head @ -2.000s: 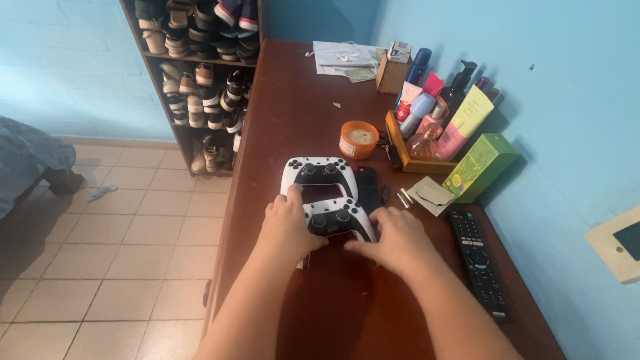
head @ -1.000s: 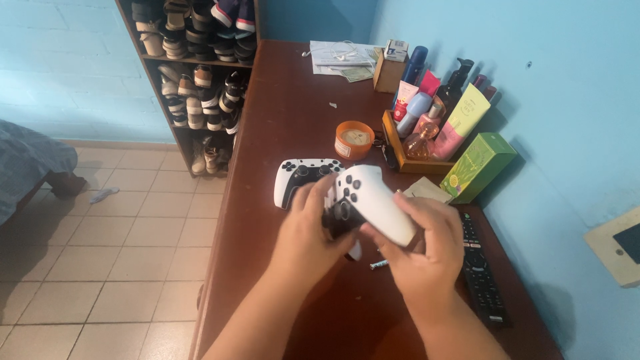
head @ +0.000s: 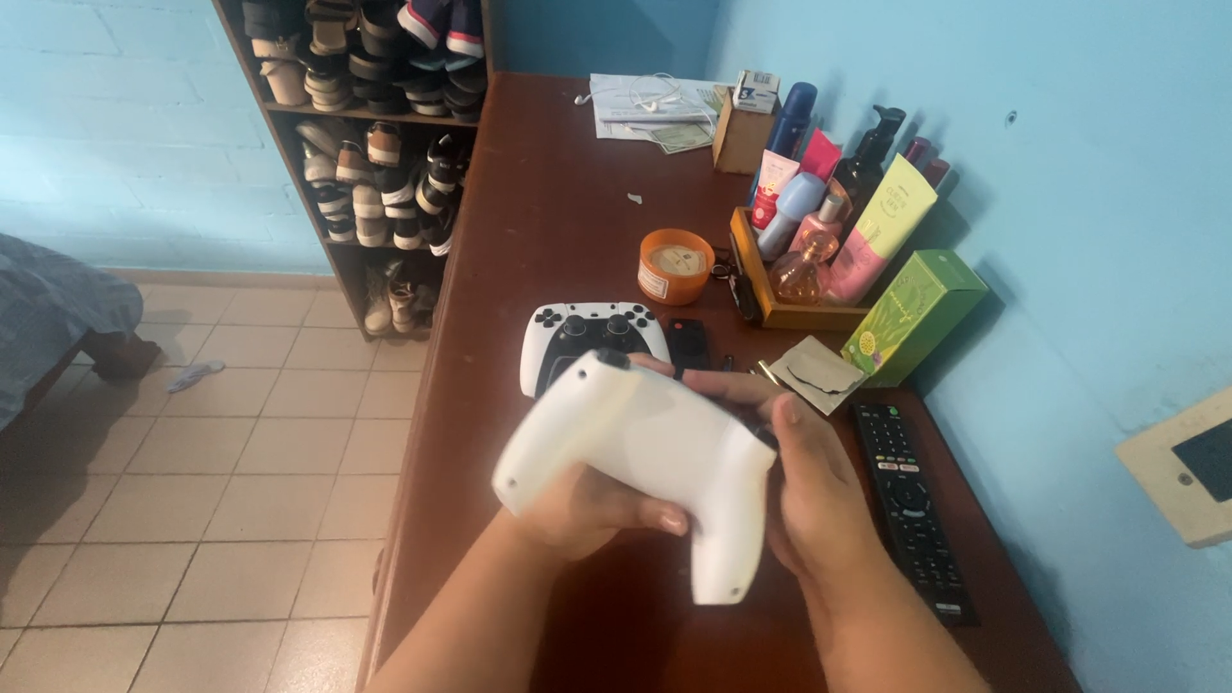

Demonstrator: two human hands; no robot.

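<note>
A white game controller (head: 645, 443) is held up over the brown wooden desk, its plain white back facing me. My left hand (head: 592, 515) grips it from behind and below, the thumb lying across the lower edge and most fingers hidden. At its right side, my right hand (head: 813, 462) touches the controller's edge, fingers reaching behind it. A second controller, white and black (head: 592, 337), lies face up on the desk just beyond, partly covered by the held one. Beside it lies a small black device (head: 688, 345).
An orange candle (head: 676, 268) stands beyond the controllers. On the right are a wooden tray (head: 813, 316) of bottles and tubes, a green box (head: 914, 318), an opened packet (head: 816, 375) and a black remote control (head: 908, 500). A shoe rack (head: 375, 117) adjoins the desk's far left.
Two seconds ago the nearer controller was low at the desk, front upward, between my hands. It has been lifted and turned over, so its back now shows.
</note>
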